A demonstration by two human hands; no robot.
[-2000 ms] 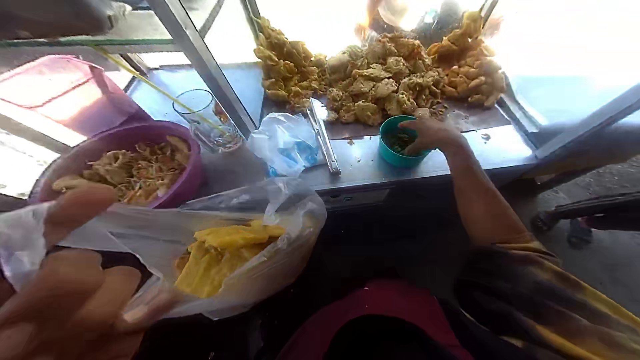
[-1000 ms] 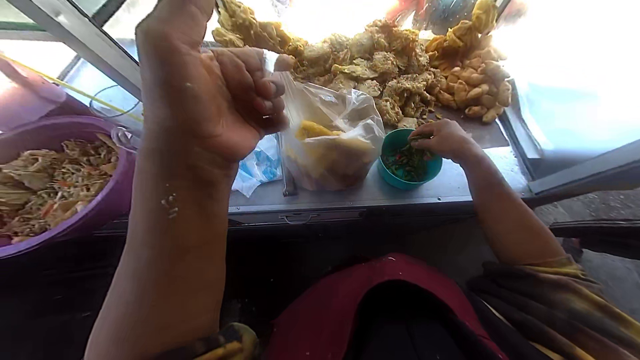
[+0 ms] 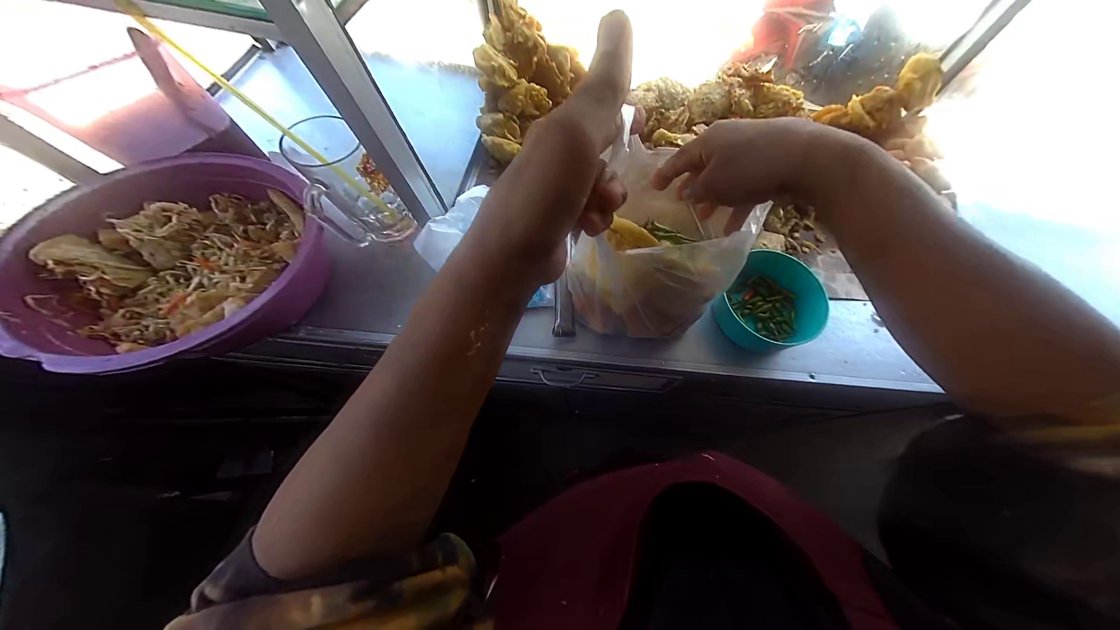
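Observation:
A clear plastic bag [image 3: 665, 293] with yellow fried food and some green chilies [image 3: 669, 234] in it stands on the metal counter. My left hand [image 3: 577, 149] is at the bag's upper left rim, its fingers curled on the plastic and its thumb raised. Over the bag's mouth hangs my right hand [image 3: 744, 166], fingers bent downward; whether anything is between them cannot be seen. A teal bowl [image 3: 818, 302] of small green chilies [image 3: 766, 308] sits just right of the bag. Metal tongs [image 3: 563, 306] lie partly hidden at its left.
Fried snacks [image 3: 525, 96] are heaped behind the bag. At left, a purple basin [image 3: 315, 262] holds fried pieces and scraps. A glass mug [image 3: 328, 166] with a yellow straw stands by the metal frame post [image 3: 359, 105]. The counter's front edge [image 3: 857, 381] runs below the bowl.
My right hand has moved from the teal bowl to over the bag's mouth. Green chilies now show in the bag. The bag, held low at the left two seconds ago, stands on the counter.

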